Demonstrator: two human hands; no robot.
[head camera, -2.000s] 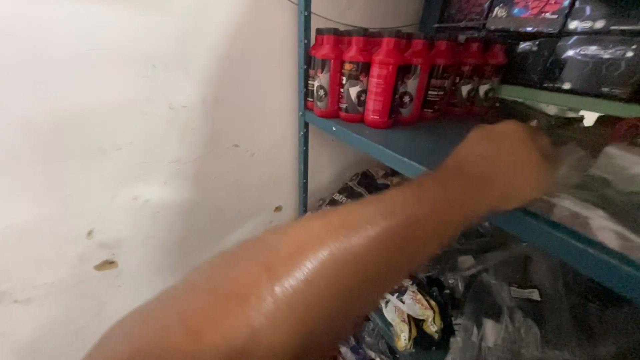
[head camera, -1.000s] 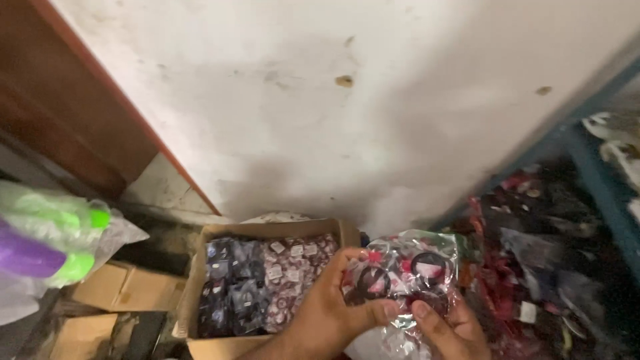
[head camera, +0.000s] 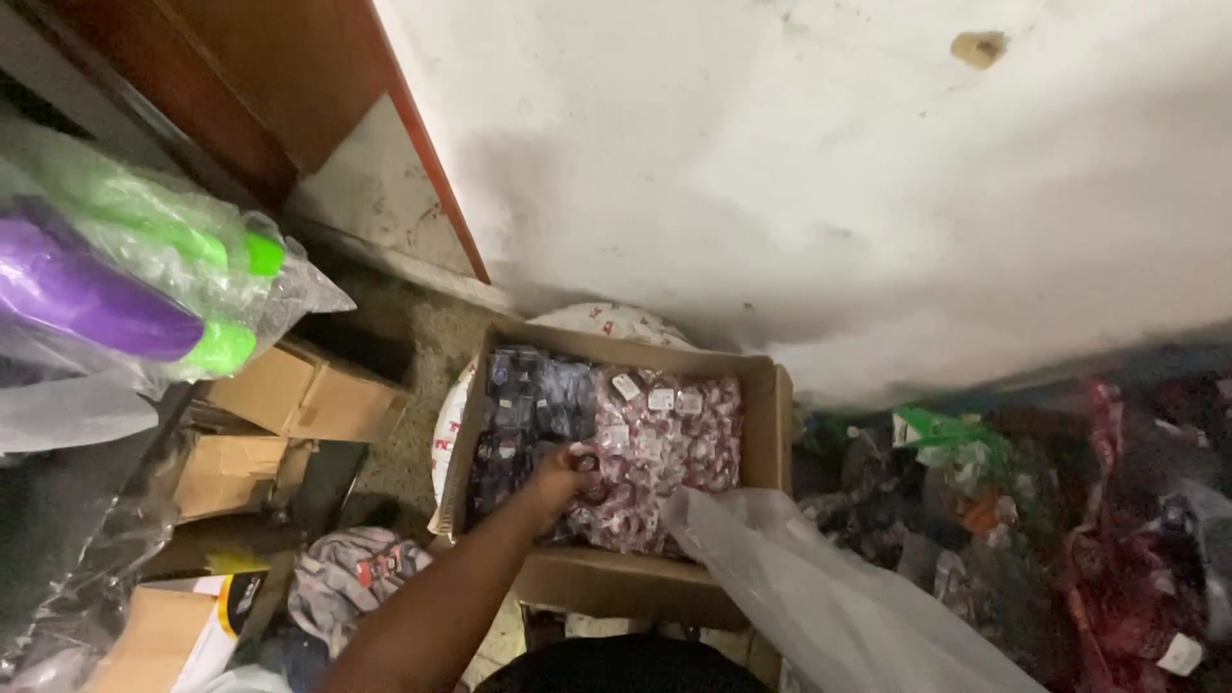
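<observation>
An open cardboard box (head camera: 776, 423) holds rows of small items in clear plastic packets. Dark packets (head camera: 520, 395) fill its left side and maroon-and-white packets (head camera: 664, 443), several with white tags, fill the right. My left hand (head camera: 561, 481) reaches in from the lower left, its fingers curled at a maroon packet (head camera: 589, 481) near the line between the two groups. Whether the fingers grip that packet is unclear. A translucent plastic bag or sheet (head camera: 818, 568) runs from the box's right front corner down to the lower edge. My right hand does not show.
Smaller cardboard boxes (head camera: 313, 390) and a grey patterned cloth bundle (head camera: 351, 582) lie left. Bagged purple-and-green items (head camera: 106, 279) jut in at upper left. A white wall (head camera: 722, 173) rises behind the box. Plastic-wrapped goods (head camera: 972, 510) are piled at right. A white sack (head camera: 611, 322) sits behind the box.
One second ago both hands held a clear packet with red, white and dark items, right of the box. Now the left hand is inside the box and that packet is out of sight.
</observation>
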